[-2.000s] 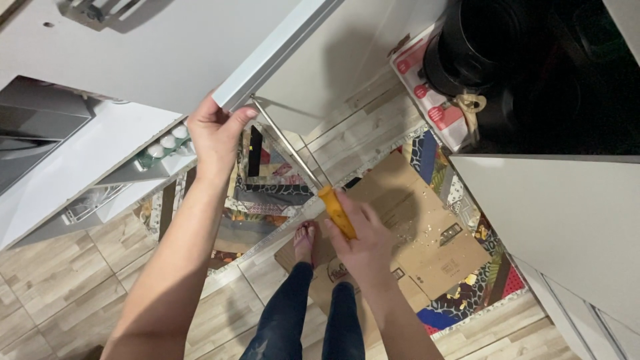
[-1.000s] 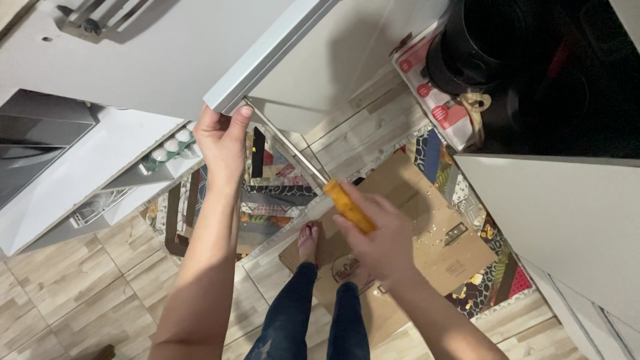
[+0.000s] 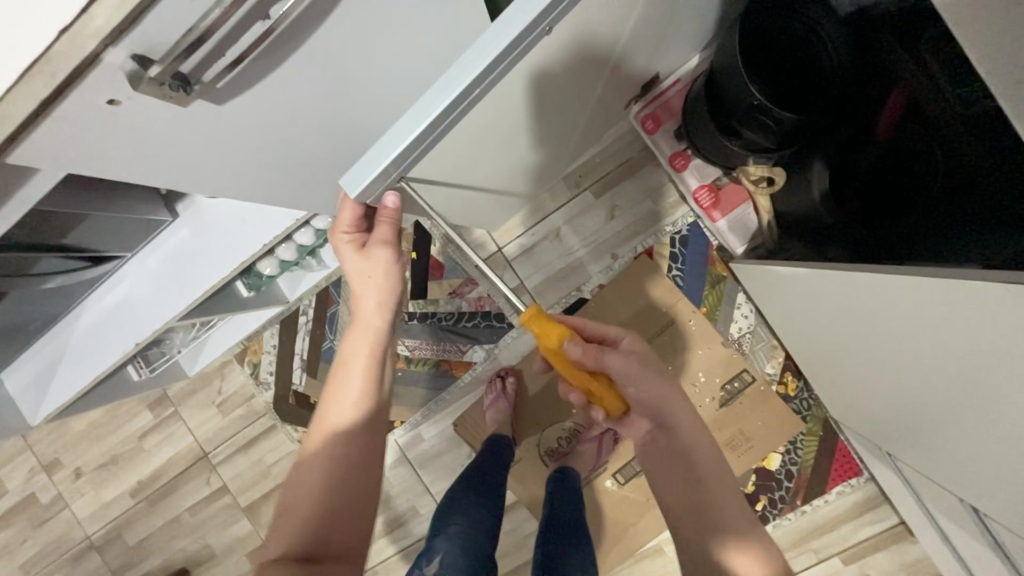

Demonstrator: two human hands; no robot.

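Observation:
My right hand [image 3: 612,364] grips the orange handle of a long screwdriver [image 3: 572,358]. Its metal shaft slants up and left, and the tip meets the inner face of a light panel or door [image 3: 472,96] near its lower left corner. My left hand [image 3: 372,240] holds that corner, with the thumb on the inner side beside the tip and the fingers around the edge. The screw or fitting at the tip is too small to make out.
A white cabinet front with a metal handle [image 3: 200,60] is at upper left, above an egg tray [image 3: 284,260]. A black pot [image 3: 744,96] stands at upper right. Flattened cardboard [image 3: 688,344] lies over a patchwork rug [image 3: 448,320] under my feet.
The screwdriver stays at the panel's corner while my right hand shifts slightly on its handle. My left hand keeps its hold on the corner.

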